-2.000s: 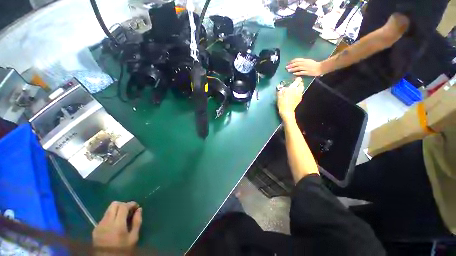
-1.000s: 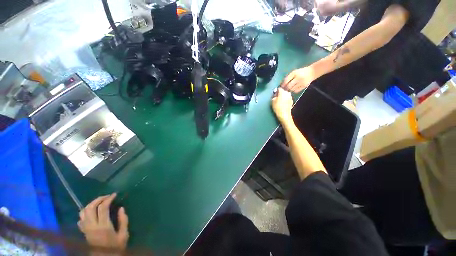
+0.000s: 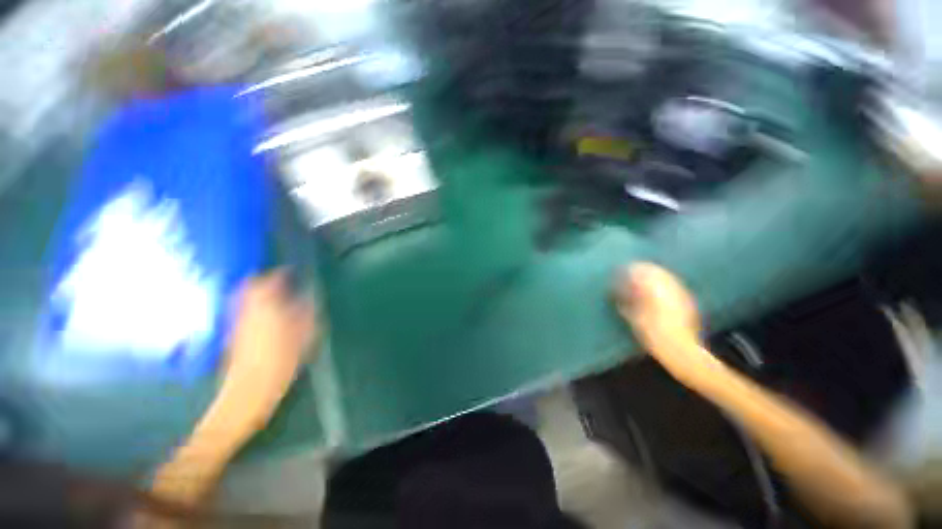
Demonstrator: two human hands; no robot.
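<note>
The frame is strongly blurred. My left hand (image 3: 271, 325) is over the bench at the right edge of the blue tray (image 3: 240, 155); whether it holds anything cannot be told. White parts (image 3: 134, 289) are heaped in the tray. My right hand (image 3: 661, 310) is over the green bench (image 3: 444, 331) near its front edge; a dark spot shows at its fingertips, but I cannot tell what it is. The screw feeder (image 3: 362, 170) stands behind and between my hands.
Black round modules (image 3: 713, 129) are heaped at the back right, with a yellow mark (image 3: 606, 147) among dark shapes. A black crate (image 3: 671, 444) is below the bench edge at the right. Blurred clear plastic lies at the back.
The view has swung left, bringing the tray fully into view. My right hand has left the other person's hands and come nearer the middle. My left hand is now beside the tray.
</note>
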